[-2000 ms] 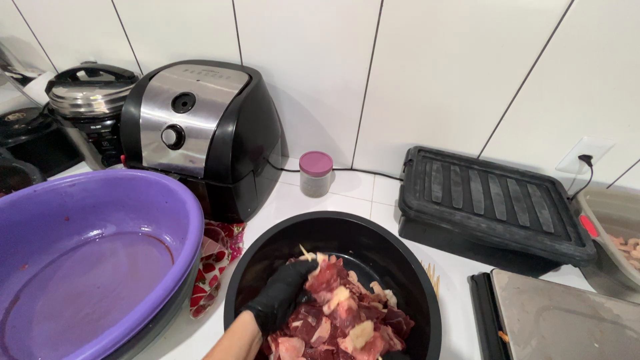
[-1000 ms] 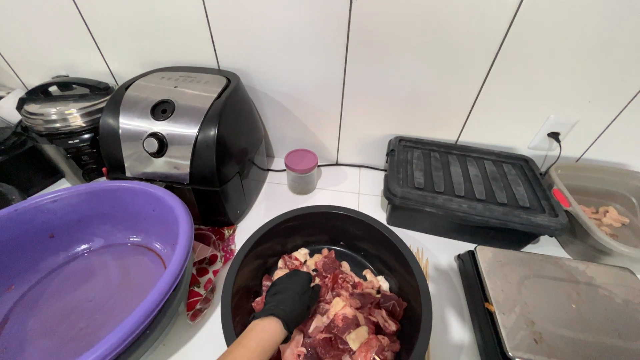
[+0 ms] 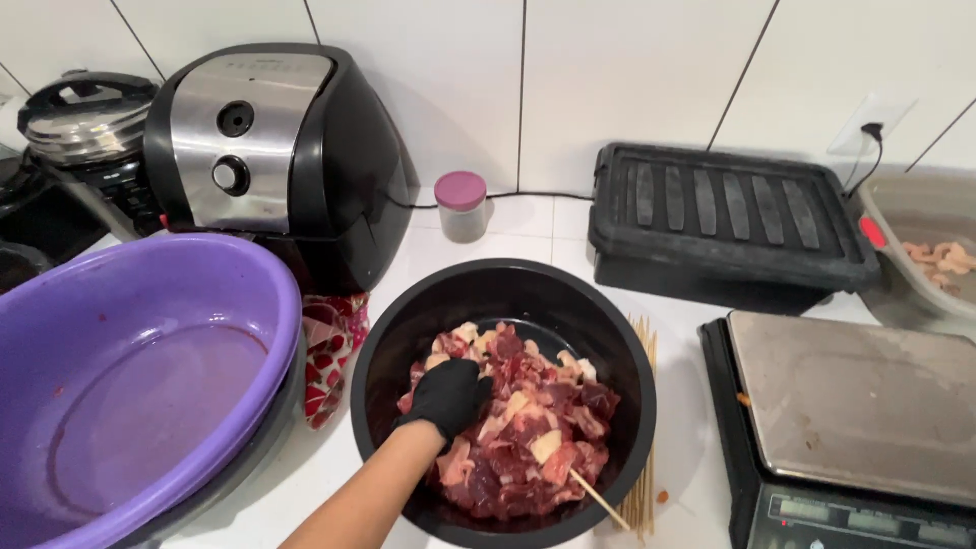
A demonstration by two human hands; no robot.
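A black round pot (image 3: 503, 267) holds a heap of raw meat chunks (image 3: 526, 404) with pale fatty pieces among them. My left hand (image 3: 446, 396), in a black glove, reaches into the left side of the heap; its fingertips are hidden, so its grip cannot be made out. From the lower right of the meat sticks out a wooden skewer (image 3: 600, 499) with meat at its tip. More wooden skewers (image 3: 646, 457) lie on the counter, partly under the pot's right side. My right hand is outside the picture.
Left stands a purple plastic basin (image 3: 286, 320), with an air fryer (image 3: 267, 152) behind. A lidded jar (image 3: 460, 206) and a black lidded box (image 3: 724, 206) line the wall. At right are a digital scale (image 3: 862, 396) and a tub of pale meat (image 3: 900, 267).
My left hand has moved from the upper part of the meat to its left side. The skewer end at the pot's lower right now shows.
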